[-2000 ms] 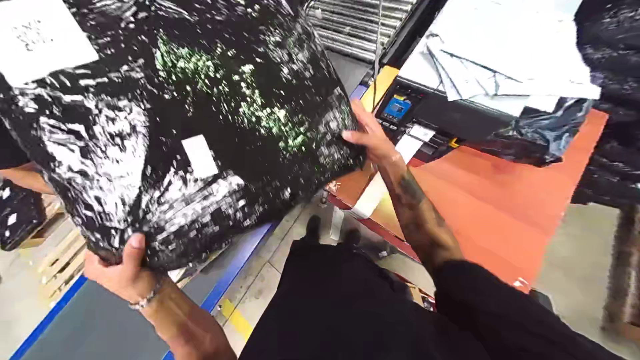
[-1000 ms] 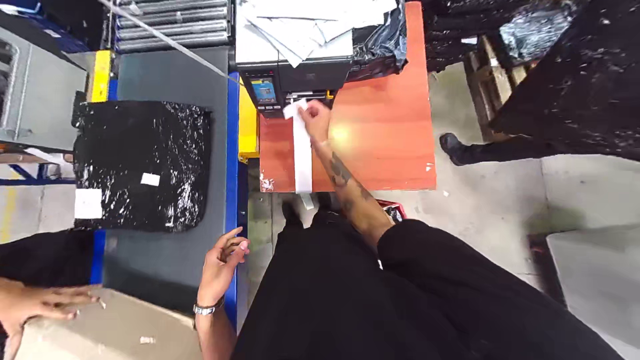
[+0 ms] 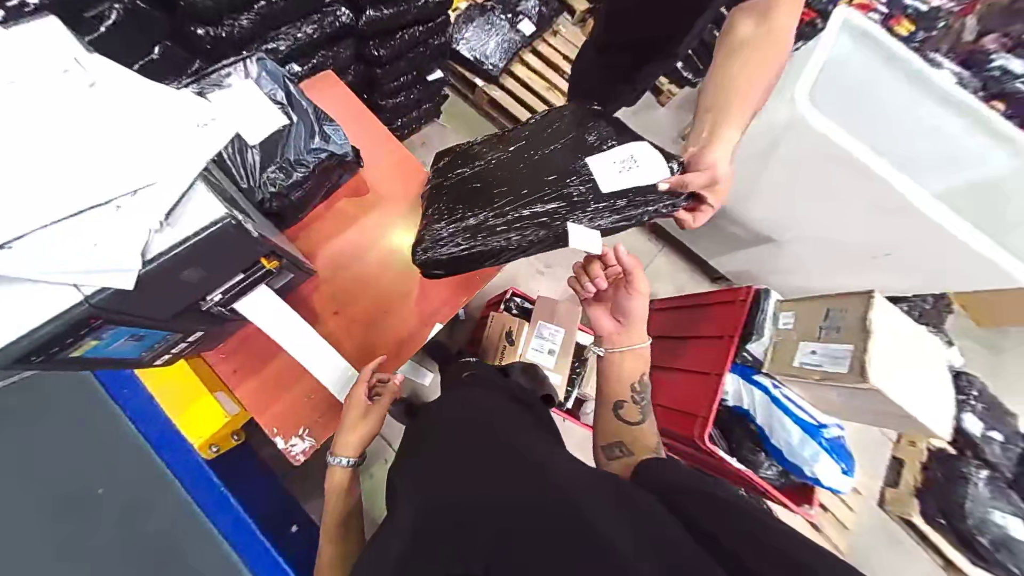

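Observation:
A black plastic-wrapped package (image 3: 504, 188) with a large white label (image 3: 628, 166) is held at its right end by another person's hand (image 3: 700, 188). My right hand (image 3: 612, 288) is raised just below the package, its fingertips at a small white label (image 3: 585, 238) on the package's lower edge; whether they still grip it I cannot tell. My left hand (image 3: 370, 400) is by the free end of a white label strip (image 3: 296, 340), fingers curled near it. The strip comes out of a black label printer (image 3: 160, 300) with a lit screen.
White sheets (image 3: 96, 152) and a crumpled black bag (image 3: 292, 160) lie by the orange table (image 3: 352, 296). A conveyor (image 3: 72, 480) with a blue edge is at lower left. Red crates (image 3: 692, 352) with cartons stand at right, below a large white bin (image 3: 848, 160).
The view has swung far to the right. My right hand has gone from the label strip at the printer to the package held by the other person. My left hand is now beside the strip.

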